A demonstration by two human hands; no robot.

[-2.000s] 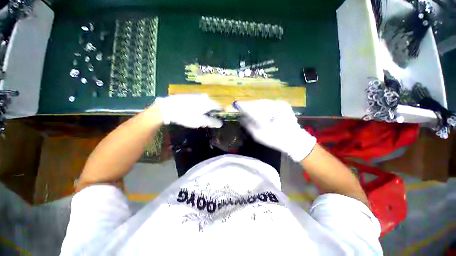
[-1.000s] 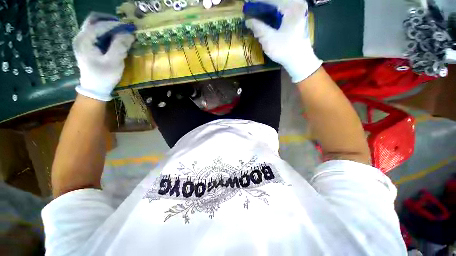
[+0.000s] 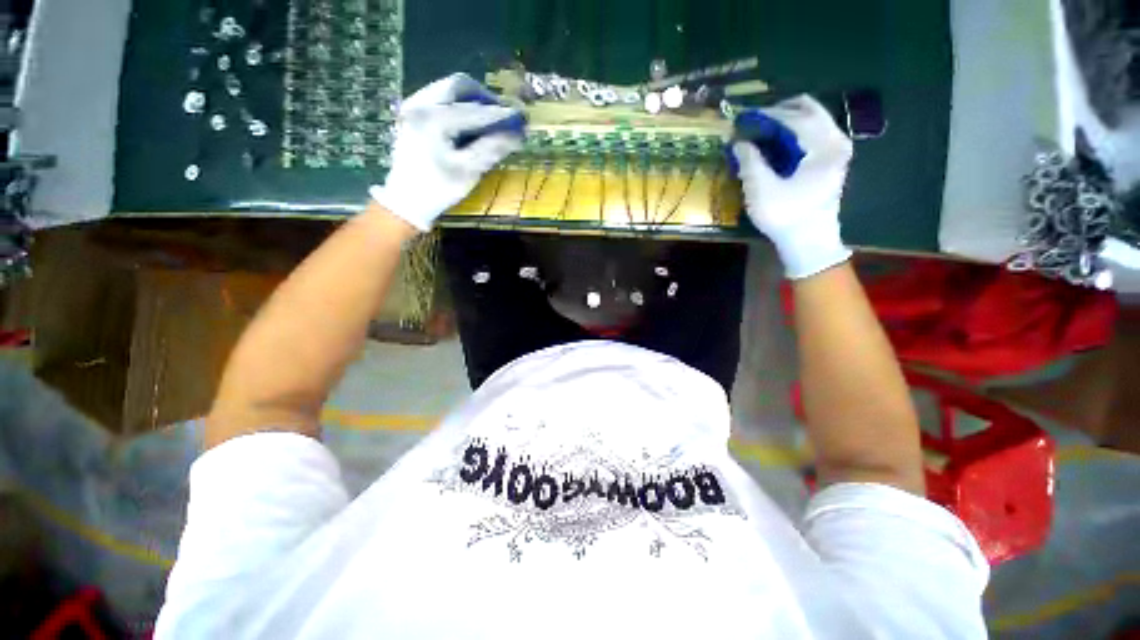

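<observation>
A narrow green PCB row (image 3: pixel 625 146) spans between my two gloved hands over the yellow strip (image 3: pixel 600 198). Thin dark lead wires hang from it towards the bench edge. My left hand (image 3: pixel 453 148), in a white glove with blue fingertips, grips the row's left end. My right hand (image 3: pixel 790 175), gloved alike, grips its right end. Pale scrap strips (image 3: pixel 569 113) lie just behind the row, with shiny round end components (image 3: pixel 588 91) along them.
A PCB panel (image 3: pixel 344 81) and loose round components (image 3: pixel 219 121) lie on the green mat at left. A black square object (image 3: pixel 865 114) lies beyond my right hand. White trays stand at left (image 3: pixel 69 113) and right (image 3: pixel 994 125). A red stool (image 3: pixel 994 481) is at lower right.
Two seconds ago my hands were close together at the bench's front edge. They are now apart, holding the row's ends. Since one second ago the view has shifted, while the hold looks the same.
</observation>
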